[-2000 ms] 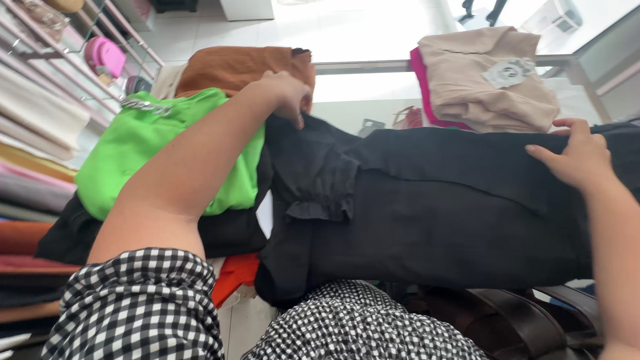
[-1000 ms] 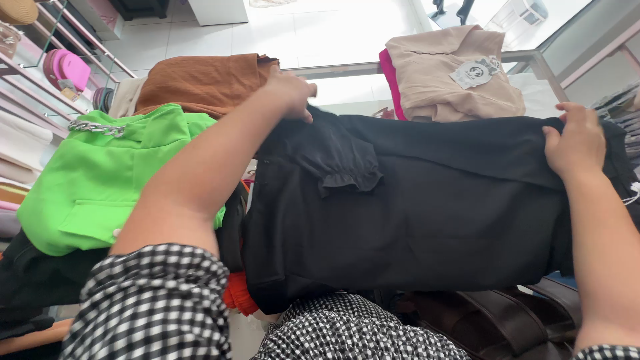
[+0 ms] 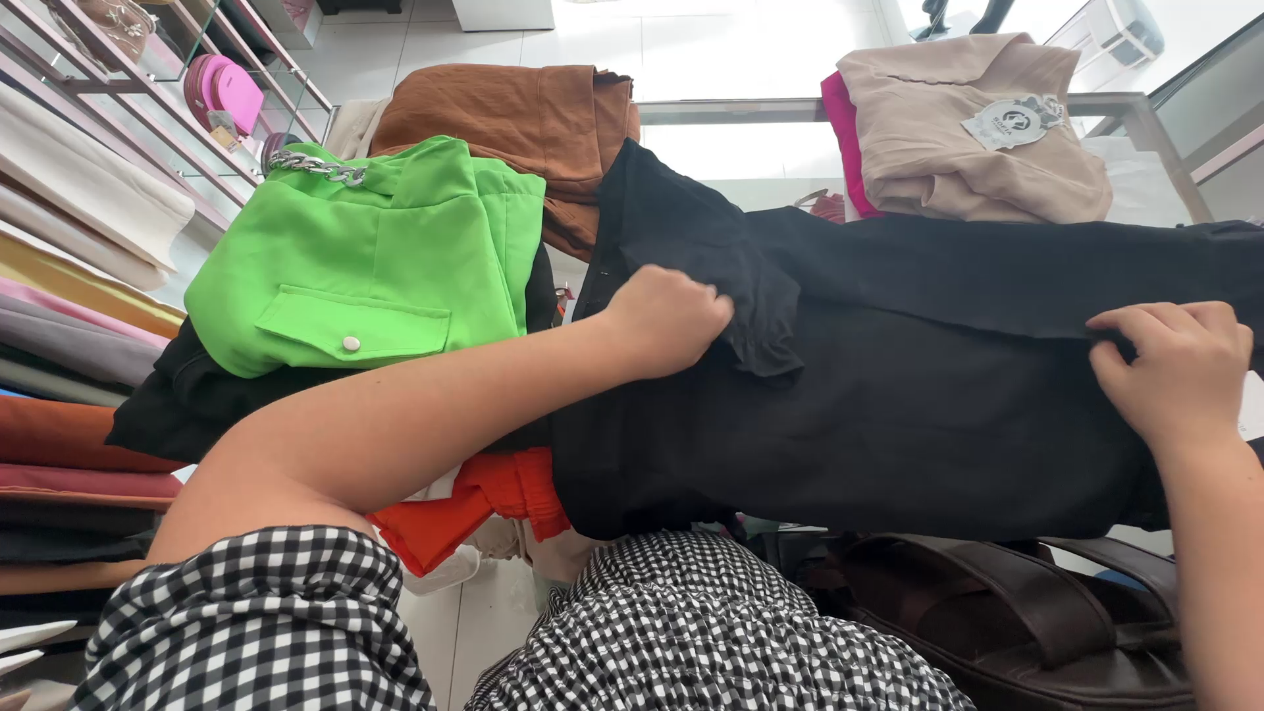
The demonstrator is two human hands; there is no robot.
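Observation:
A black garment (image 3: 889,415) with a gathered, ruffled sleeve cuff (image 3: 770,341) lies spread across the glass table. My left hand (image 3: 671,321) is closed on the black fabric beside that cuff; how much cloth the fingers grip is partly hidden. Over the garment's right part, my right hand (image 3: 1175,365) has its fingers curled at a fold edge, and whether it pinches the cloth cannot be told. Left of the black garment sits a folded bright green garment (image 3: 385,247) with a silver chain and a flap pocket, resting on black cloth (image 3: 188,395).
Behind the green one is a folded brown garment (image 3: 484,109). A beige garment (image 3: 948,128) with a tag lies over a magenta one (image 3: 842,148) at the far right. Red-orange cloth (image 3: 444,513) hangs in front. Fabrics on a rack (image 3: 79,336) stand left; a dark leather bag (image 3: 968,612) is lower right.
My left hand has moved from the garment's upper left corner down toward the ruffled cuff. My right hand has come down from the far edge onto the black fabric.

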